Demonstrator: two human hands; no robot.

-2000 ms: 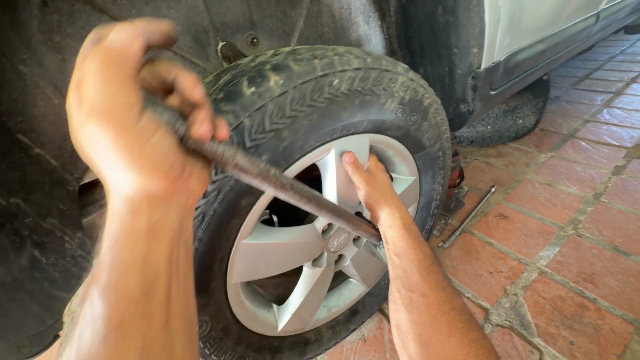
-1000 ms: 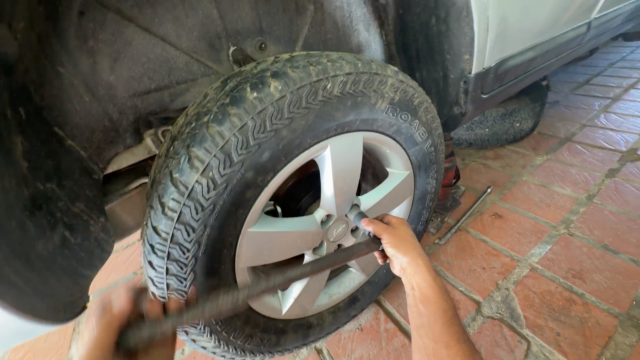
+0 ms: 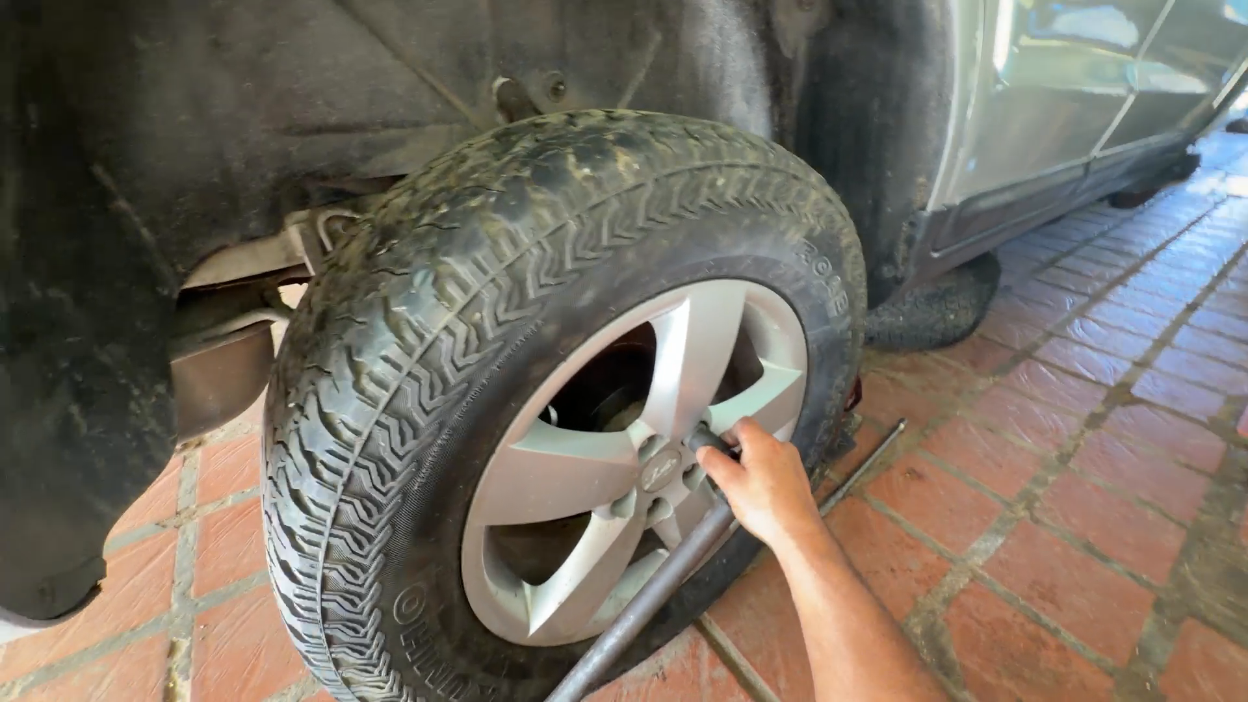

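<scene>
A mounted car wheel fills the middle, its knobbly black tire (image 3: 419, 322) turned out around a silver five-spoke alloy rim (image 3: 565, 478). My right hand (image 3: 765, 478) grips the head end of a lug wrench, whose socket (image 3: 704, 439) sits at a lug hole beside the center cap (image 3: 660, 469). From there a long metal bar (image 3: 653, 595) slants down and left, out of the bottom edge. My left hand is out of view, so its hold on the bar's far end cannot be seen.
The dark wheel-well liner (image 3: 409, 78) surrounds the tire's top. Another tire (image 3: 931, 307) lies under the car's sill (image 3: 1014, 210). A thin metal rod (image 3: 868, 463) lies on the red tile floor (image 3: 1072, 546), right of the wheel. Part of a red object shows behind the wheel.
The bar has swung from upper left of the wheel to below it. My left hand went down with it and has left the view. My right hand stays by the hub.
</scene>
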